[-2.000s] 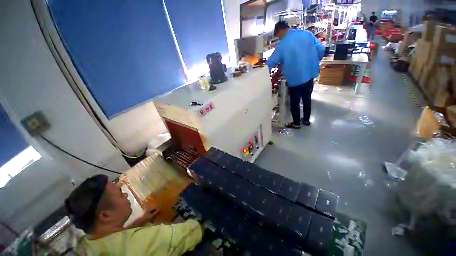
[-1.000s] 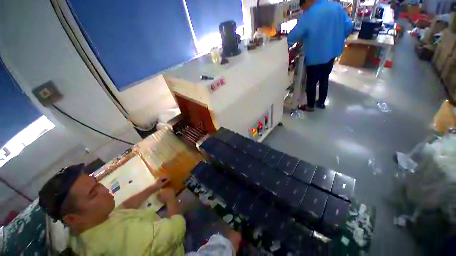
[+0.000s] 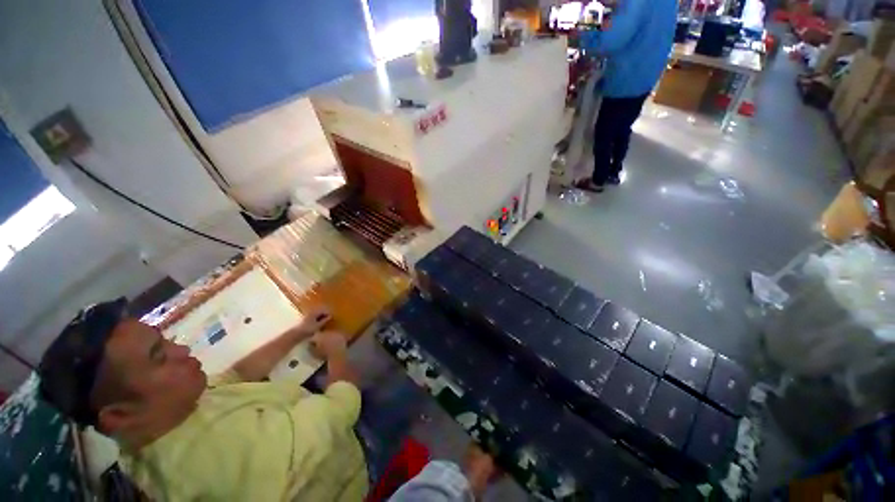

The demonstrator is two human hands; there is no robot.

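Black boxes [image 3: 599, 353] lie in tight rows on a speckled green-white board [image 3: 447, 397], in front of me and to the right. One row stands higher than the row at the left. My left hand [image 3: 479, 471], below a pale grey sleeve, is at the board's near left edge by the bottom of the picture. It is small and partly cut off, and its grip on the edge is unclear. My right hand is not in view.
A cream machine [image 3: 491, 137] with an orange-brown opening stands beyond the boxes. A person in yellow [image 3: 245, 431] is close at left, hands by a wrapped frame [image 3: 231, 328]. A person in blue [image 3: 633, 59] stands behind the machine. Clear plastic [image 3: 834, 314] lies at right.
My view has shifted, and more of the boxes' near right end shows. My left hand and sleeve have come in at the bottom. The yellow-clad person's arm has drawn back from the boxes.
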